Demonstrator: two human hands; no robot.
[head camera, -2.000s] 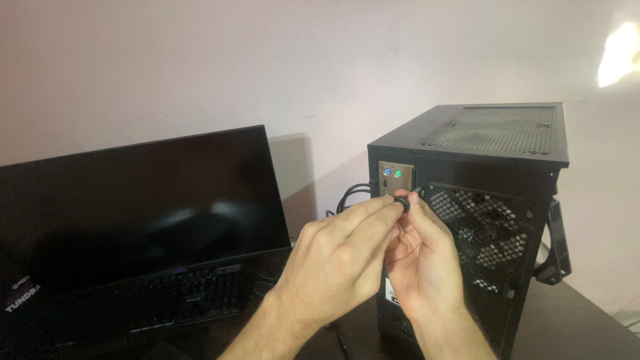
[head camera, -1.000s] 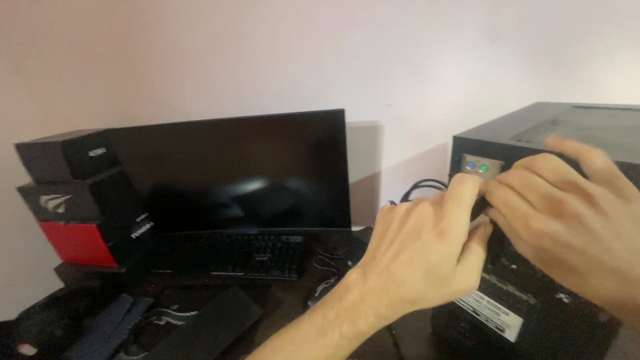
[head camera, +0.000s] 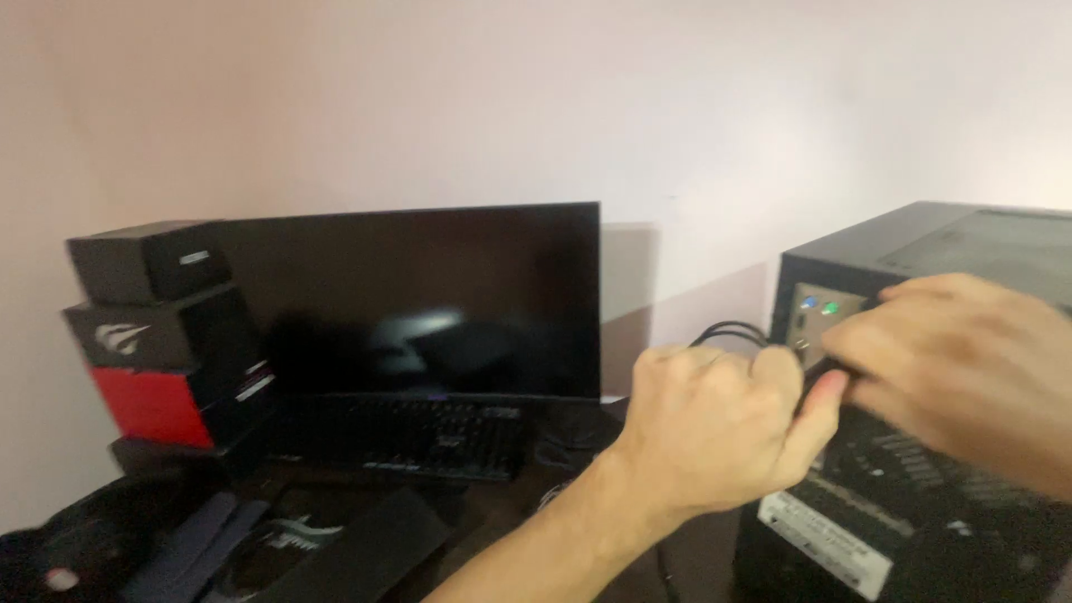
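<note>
A black desktop computer case (head camera: 871, 230) stands at the right with its rear side toward me. Blue and green round ports show on its metal port panel (head camera: 816, 300). Just in front of that panel, my left hand (head camera: 720, 419) has its fingers curled and its thumb against a small dark piece, perhaps a cable or plug (head camera: 825, 373). From the right, my right hand (head camera: 963, 360) meets the same dark piece; it is blurred, with its fingertips pinched there. The hands hide what the piece is and where it ends. Black cables (head camera: 730, 327) loop behind my left hand.
A black monitor (head camera: 435, 301) stands behind a black keyboard (head camera: 419, 431). Stacked dark and red boxes (head camera: 151, 406) are at the left. Along the near left edge lie dark flat items (head camera: 360, 544), and a thin cable (head camera: 664, 569) runs beside the case.
The view has swung left, bringing the stacked boxes into sight. My hands stay together by the port panel, and both are now seen from the back, knuckles up.
</note>
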